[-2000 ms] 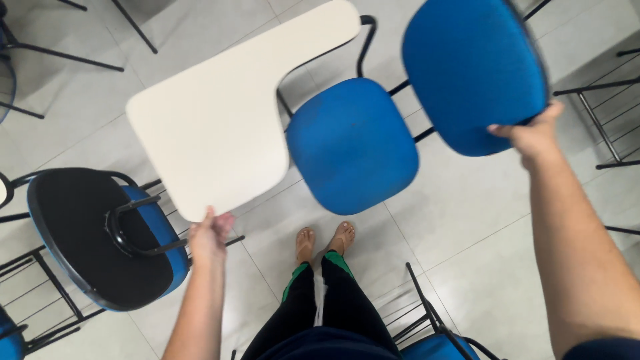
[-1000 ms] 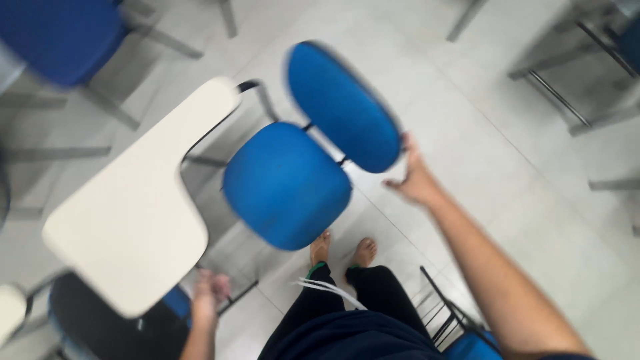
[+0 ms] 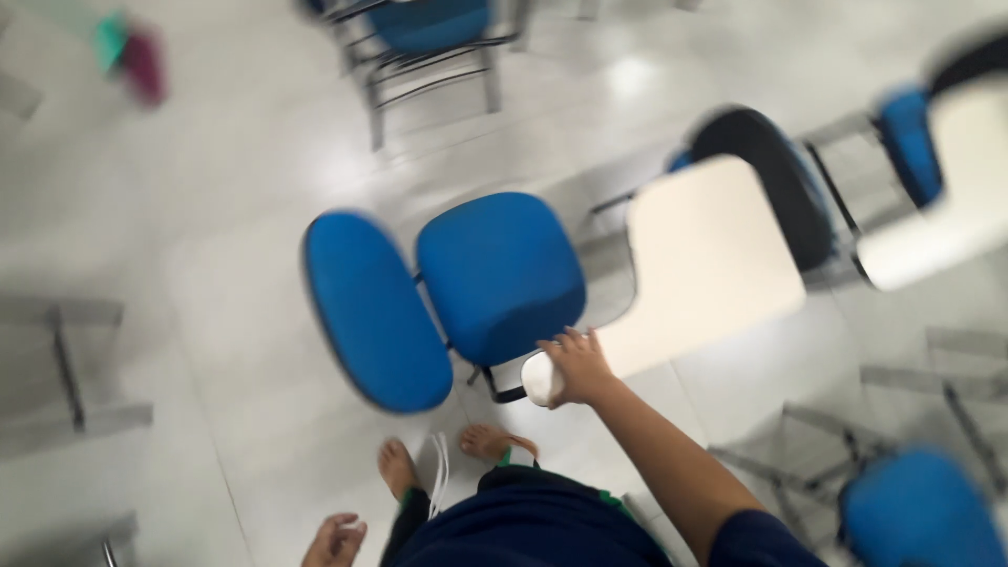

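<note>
A chair with a blue padded seat (image 3: 501, 276), a blue backrest (image 3: 376, 311) and a white writing tablet (image 3: 701, 260) stands in front of my feet. The backrest lies left of the seat, the tablet right of it. Over the narrow near end of the tablet is my right hand (image 3: 579, 366), palm down with its fingers spread across the edge. My left hand (image 3: 337, 539) hangs at the bottom edge of the view, below the backrest, with fingers loosely bent and touching nothing.
Behind the tablet stands another chair with a dark backrest (image 3: 760, 181), and beyond it another white tablet (image 3: 937, 228). One more chair (image 3: 429, 27) is at the top. A blue seat (image 3: 917, 508) is at lower right; blurred metal legs (image 3: 67, 370) at left.
The view has turned strongly. My right hand has gone from the backrest to the tablet's narrow end. My left hand, earlier at the tablet's wide end, is now away from the chair.
</note>
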